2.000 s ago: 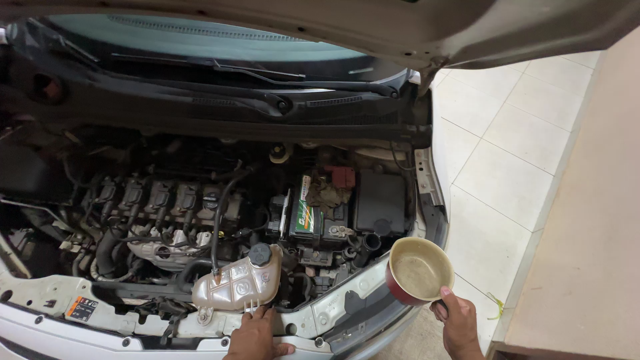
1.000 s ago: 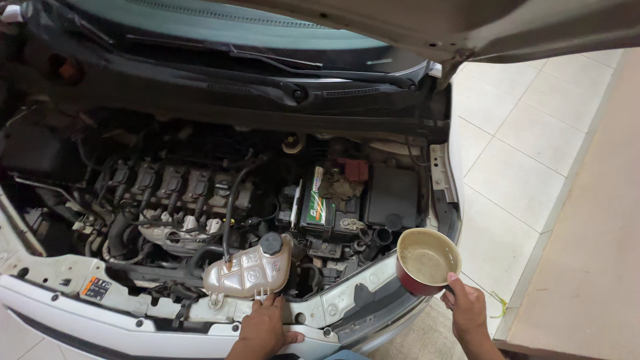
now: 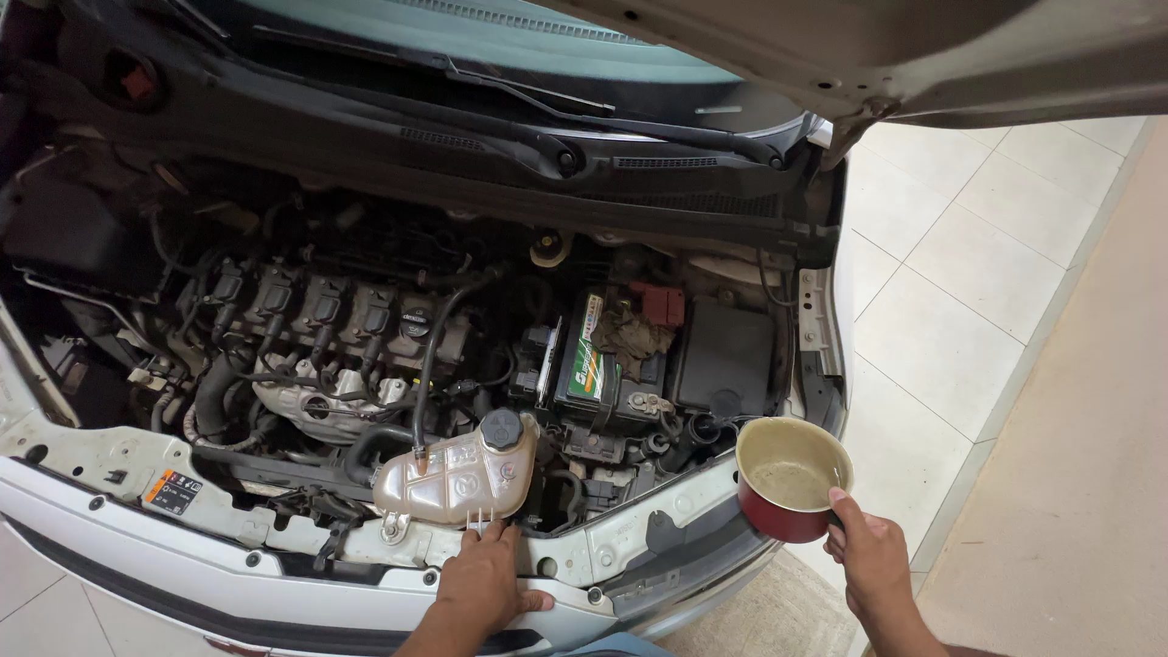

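A red saucepan with a pale inside (image 3: pixel 792 479) is at the right, over the car's front corner, its dark handle gripped by my right hand (image 3: pixel 862 547). Some clear liquid seems to lie in the pan. Resting on the front body panel, my left hand (image 3: pixel 485 575) has its fingertips at the lower edge of the translucent coolant expansion tank (image 3: pixel 452 484). The tank's black cap (image 3: pixel 502 428) is on, and a dark hose (image 3: pixel 429 374) runs up from the tank. What the left fingertips press on is partly hidden.
Behind the tank are the engine (image 3: pixel 319 319) and a car battery (image 3: pixel 593 365) with a crumpled brown cloth (image 3: pixel 634 330) on top. A black box (image 3: pixel 725 356) stands beside the battery. The raised hood (image 3: pixel 912 55) overhangs the upper right. Floor tiles (image 3: pixel 940 319) and a beige surface (image 3: pixel 1068 493) lie at the right.
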